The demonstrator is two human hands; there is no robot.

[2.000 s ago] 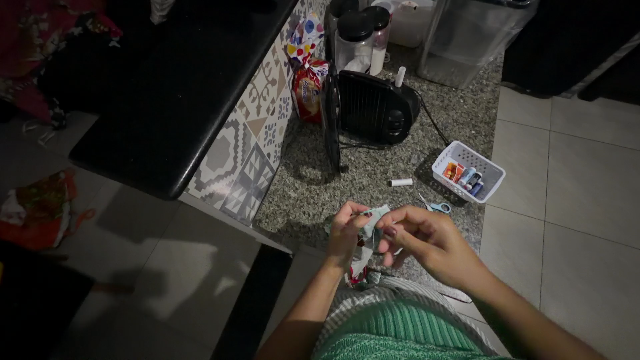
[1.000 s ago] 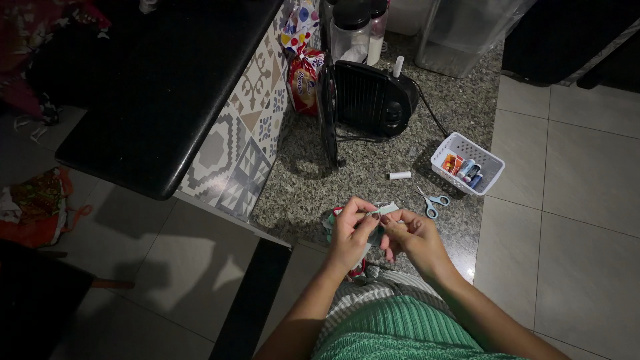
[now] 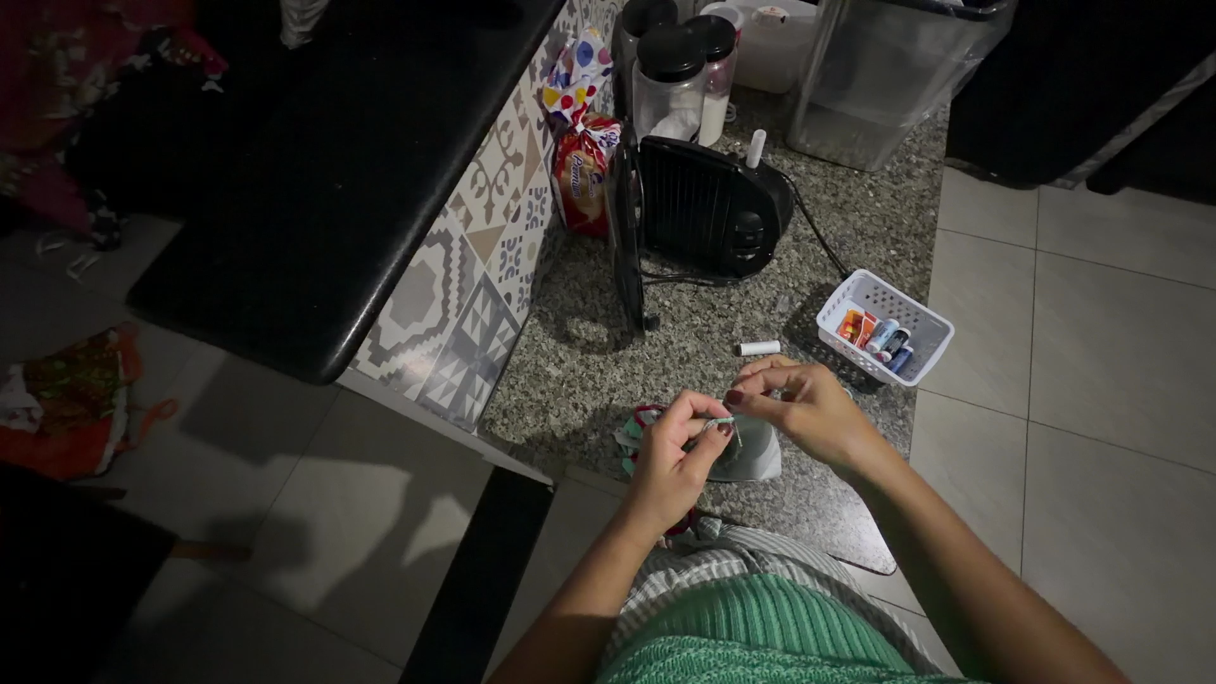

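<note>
My left hand (image 3: 679,456) pinches the edge of a pale green fabric piece (image 3: 755,451) between thumb and forefinger, and the cloth hangs down to the right of the fingers. My right hand (image 3: 807,408) is just to the right and slightly higher, its thumb and forefinger pinched together; what is between them is too small to tell. Red and green patterned fabric (image 3: 631,439) shows left of my left hand. A white thread spool (image 3: 758,349) lies on the granite counter above my hands. The scissors are mostly hidden behind my right hand.
A white plastic basket (image 3: 936,356) holding thread spools stands at the right. Behind are an open black electric grill (image 3: 712,209), a bread bag (image 3: 581,180), jars with black lids (image 3: 670,90) and a large clear container (image 3: 855,85). A raised black countertop (image 3: 351,190) is at the left.
My right hand has moved up and away from my left hand, now covering most of the scissors that lay visible on the counter. More of the pale green fabric shows below the hands.
</note>
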